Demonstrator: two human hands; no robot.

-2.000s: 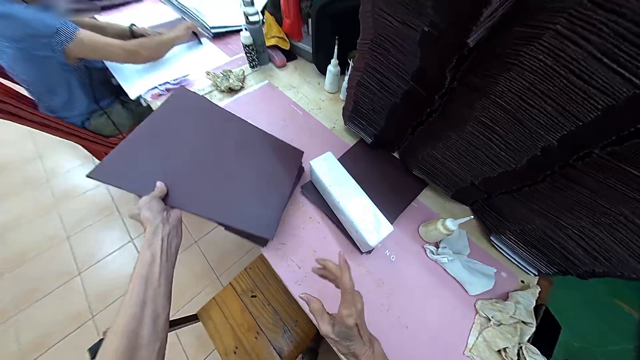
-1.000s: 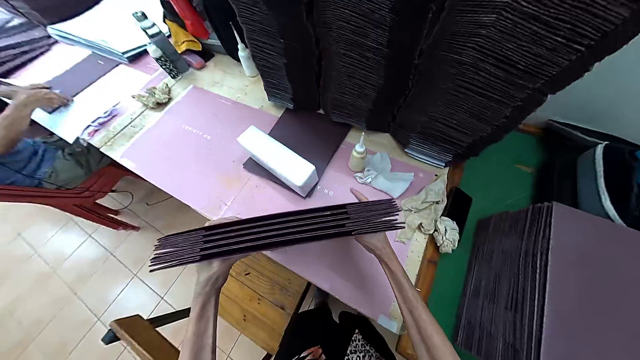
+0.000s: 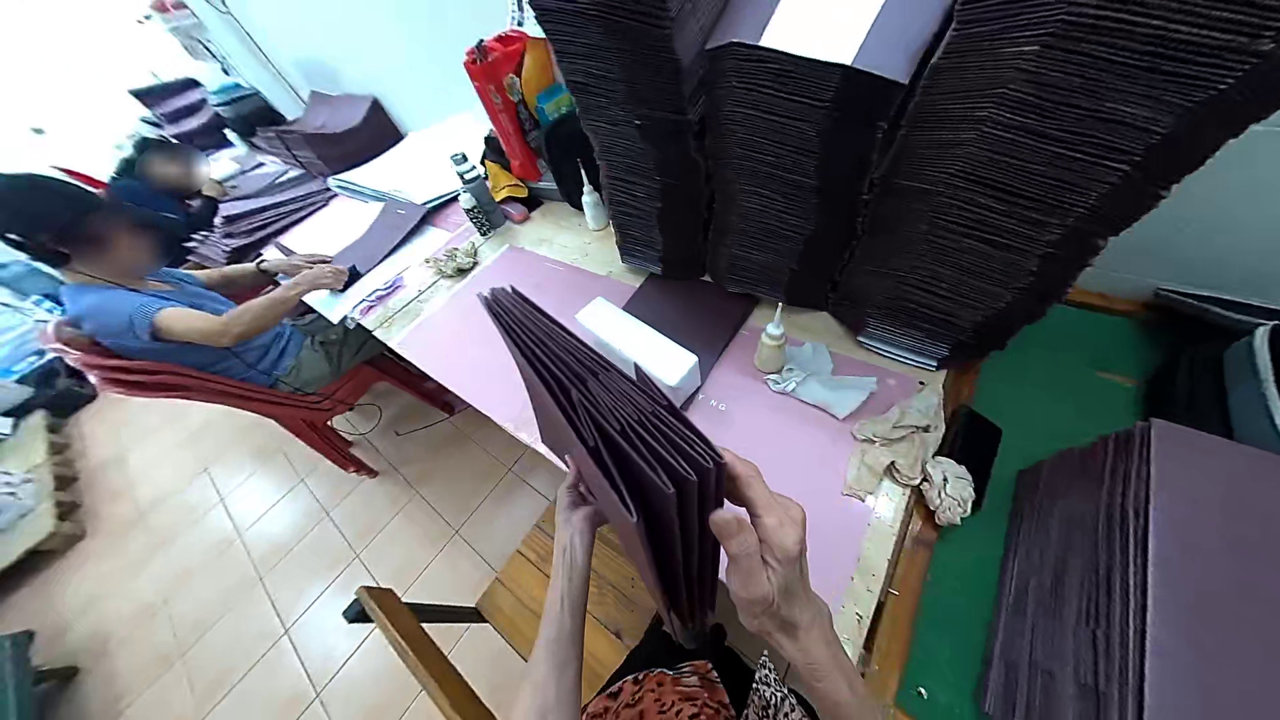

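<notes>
A bundle of folded dark purple sheets [image 3: 640, 450] stands on edge between my hands, its folds fanned apart toward me. My left hand [image 3: 580, 500] holds its left face, with most of the fingers hidden behind it. At the right edge, my right hand [image 3: 765, 550] grips the bundle with bent fingers. Beyond it, a white block [image 3: 640, 345] lies partly on a flat dark purple sheet [image 3: 695, 315] on the pink-topped table [image 3: 820, 500]. To the right are a squeeze bottle with a nozzle [image 3: 771, 345] and a crumpled white cloth [image 3: 825, 380].
Tall stacks of dark folded sheets [image 3: 780, 180] rise behind the table. A beige rag [image 3: 900, 440] lies at its right edge. Another stack [image 3: 1080, 570] stands on a green surface at right. A wooden seat [image 3: 550, 590] is below. A co-worker [image 3: 200, 310] sits left on red chairs [image 3: 250, 400].
The bundle, held level across both hands one second ago, is now turned on edge and pointing away from me. Two seconds ago my right hand was off it. The view has swung left since then.
</notes>
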